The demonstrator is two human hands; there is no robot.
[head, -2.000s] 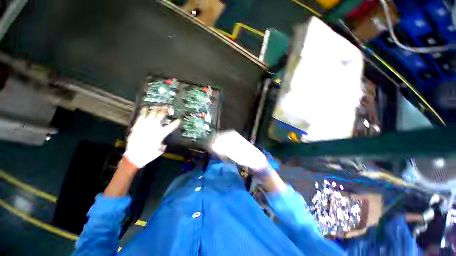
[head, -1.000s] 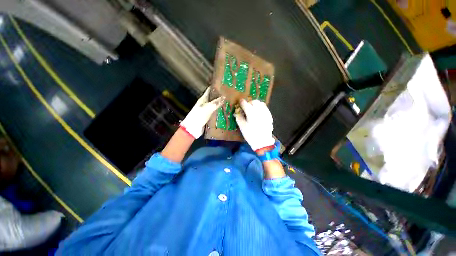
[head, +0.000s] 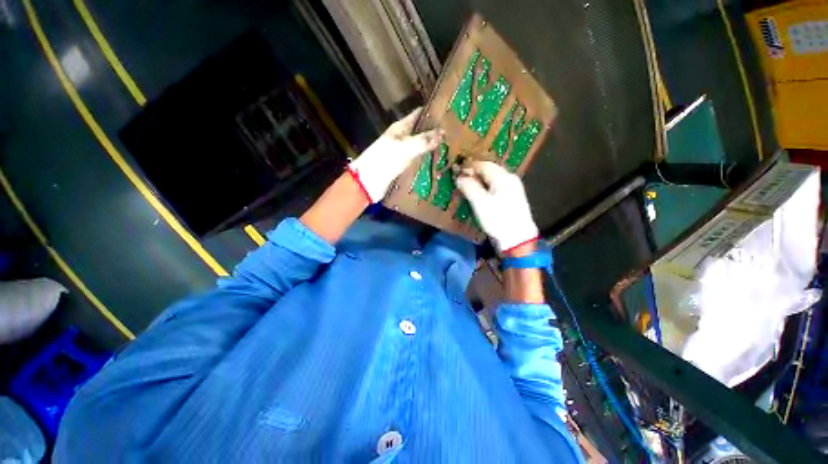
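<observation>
A square solder pallet (head: 472, 136) is tilted up in front of me, its brown underside facing me. Bright green circuit boards (head: 491, 106) show through its slanted cut-outs. My left hand (head: 395, 160), in a white glove with a red cuff edge, grips the pallet's left edge, thumb on the brown face. My right hand (head: 498, 201), gloved and with a blue wrist strap, is at the lower middle of the pallet. Its bent fingertips touch the face near a small dark spot; whether they pinch something is too small to tell.
The dark conveyor belt (head: 595, 100) lies behind the pallet, with a pale rail (head: 368, 45) at its left. A black crate (head: 227, 136) is at the left. A green frame post (head: 699, 376) and a box covered in white plastic bags (head: 749, 313) are at the right.
The pallet first lay parts side up and was then turned underside up. Since then it has moved up and right in view and turned clockwise, with both hands still on it.
</observation>
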